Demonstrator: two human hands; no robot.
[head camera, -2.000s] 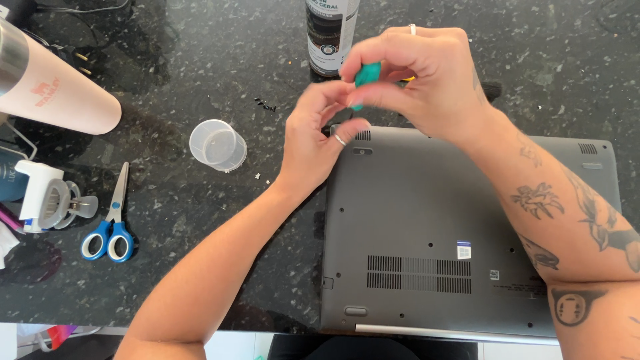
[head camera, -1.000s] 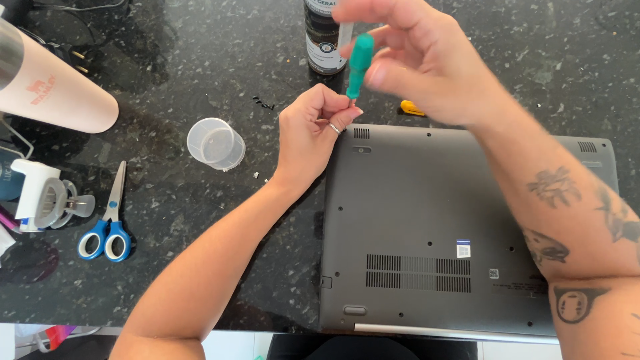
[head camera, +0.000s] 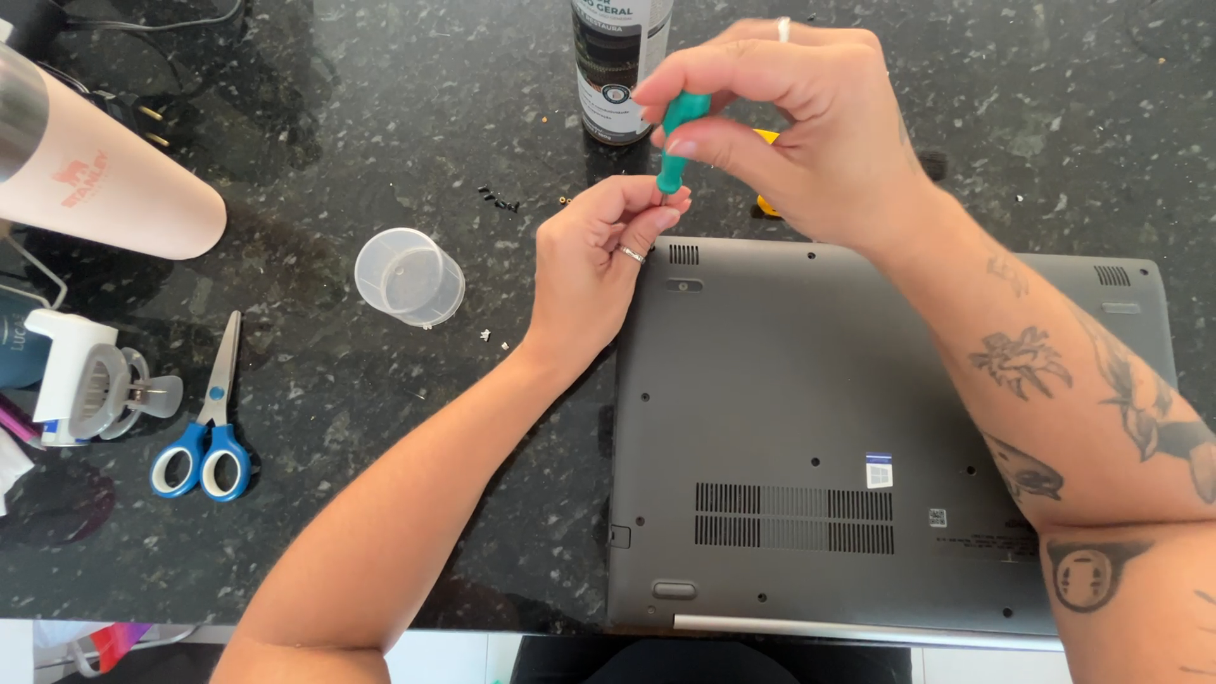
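A grey laptop (head camera: 741, 380) lies underside up on a dark speckled stone counter. Over its top left corner, my right hand (head camera: 798, 123) grips the green handle of a small screwdriver (head camera: 684, 133), which points down. My left hand (head camera: 598, 247) pinches around the screwdriver's thin shaft just beyond that corner; whether a screw is at the tip is hidden by the fingers. A clear plastic cup (head camera: 410, 277) stands left of my left hand. Several small black screws (head camera: 499, 199) lie loose behind the cup. Part of a yellow object (head camera: 768, 204) shows behind my right hand.
A bottle (head camera: 617, 76) stands behind the hands. On the left are a pale pink Stanley tumbler (head camera: 114, 161), blue-handled scissors (head camera: 217, 418), a grey claw hair clip (head camera: 119, 389) and a white object (head camera: 66, 342). Small white bits (head camera: 485, 335) lie near my left wrist. The counter's front edge runs below.
Two seconds ago the screwdriver was raised in both hands; it now points down at my left fingertips. My right hand has closed in around its handle since one second ago.
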